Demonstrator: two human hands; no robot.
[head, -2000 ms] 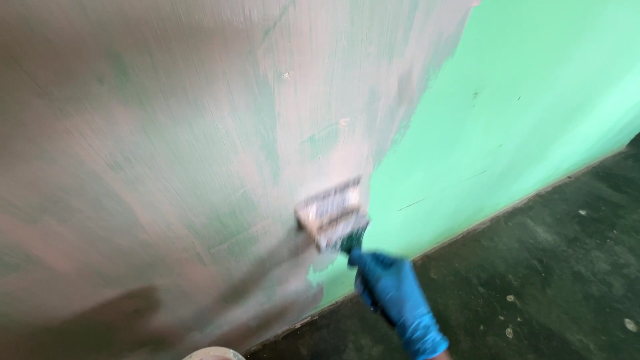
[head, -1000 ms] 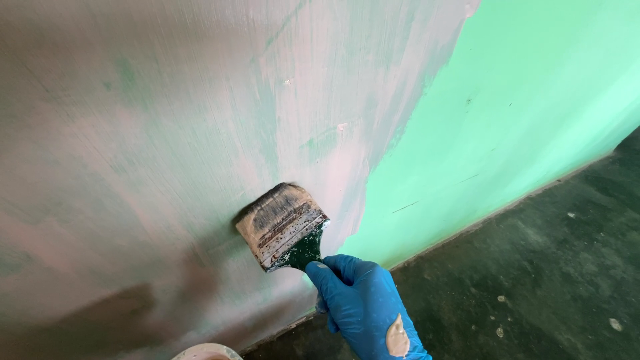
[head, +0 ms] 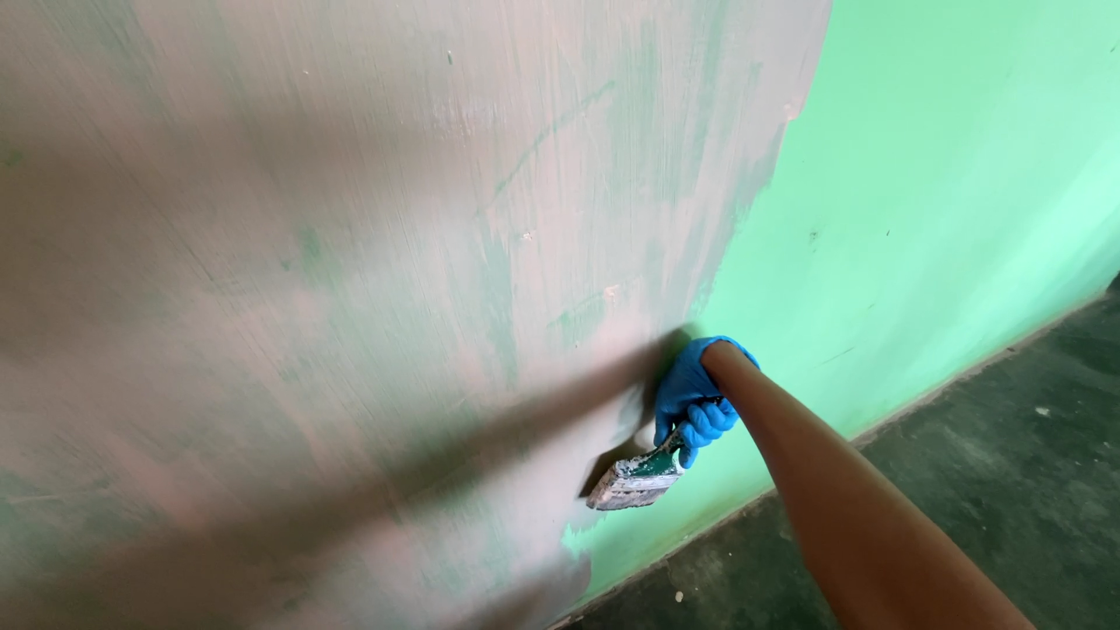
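Observation:
My right hand [head: 697, 407], in a blue glove, grips the green handle of a wide paintbrush [head: 637, 480]. Its bristles point down and to the left, at the lower part of the wall, near the ragged edge between the pinkish paint and the green. The ferrule and bristles are smeared with pale paint. Thin, streaky pinkish paint [head: 420, 289] covers the left and middle of the wall, with green showing through. Bare green wall [head: 927, 201] lies to the right. My left hand is out of view.
A dark, mottled floor [head: 1006, 472] with a few pale spots meets the wall along a slanting edge at the lower right. Shadows of the arm and brush fall on the painted wall.
My right hand has gone from below the brush to above it, and the bristles, which pointed up and left, now point down. The container rim at the bottom edge has left the view.

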